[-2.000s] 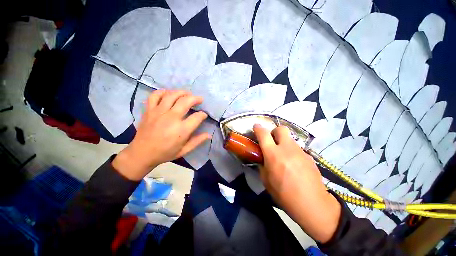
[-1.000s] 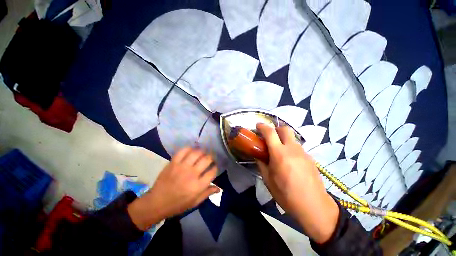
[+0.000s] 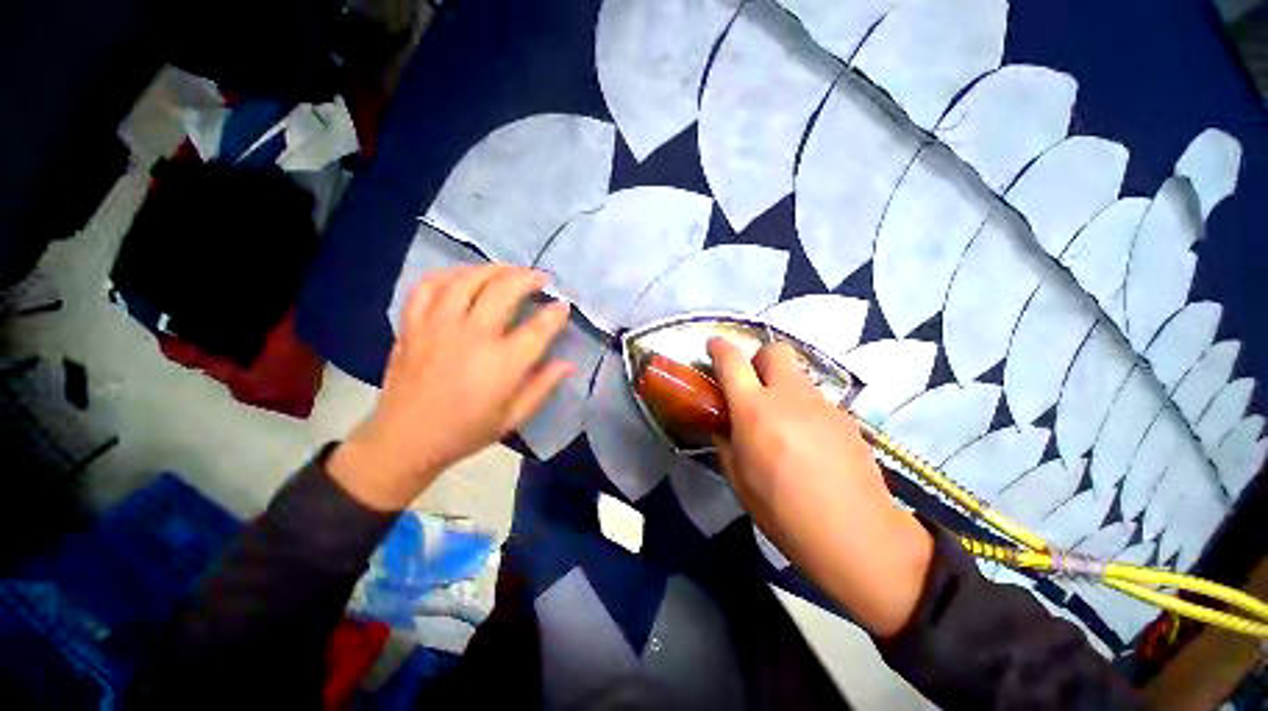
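Observation:
My right hand (image 3: 800,472) grips the brown-orange handle of the silver steam iron (image 3: 695,340). The iron lies on the nearer row of overlapping pale grey pieces, its tip pointing left along their dark seam line. My left hand (image 3: 466,361) is over the left part of this row, left of the iron tip, fingers slightly spread and holding nothing. It hides part of the pieces beneath. The leftmost large pale piece (image 3: 522,174) shows above my left hand. Yellow hoses (image 3: 1029,545) run from the rear of the iron to the right.
A longer row of pale pieces (image 3: 911,208) crosses the navy table cover (image 3: 480,63) diagonally. At left, a black bundle (image 3: 209,257), red cloth (image 3: 271,375) and pale scraps lie beyond the table edge. Blue and white material (image 3: 431,563) is below my left forearm.
My left hand has moved up and left from beside the iron to over the seam line. The whole view has shifted, and the leftmost piece appears closer to the iron. The iron remains in my right hand.

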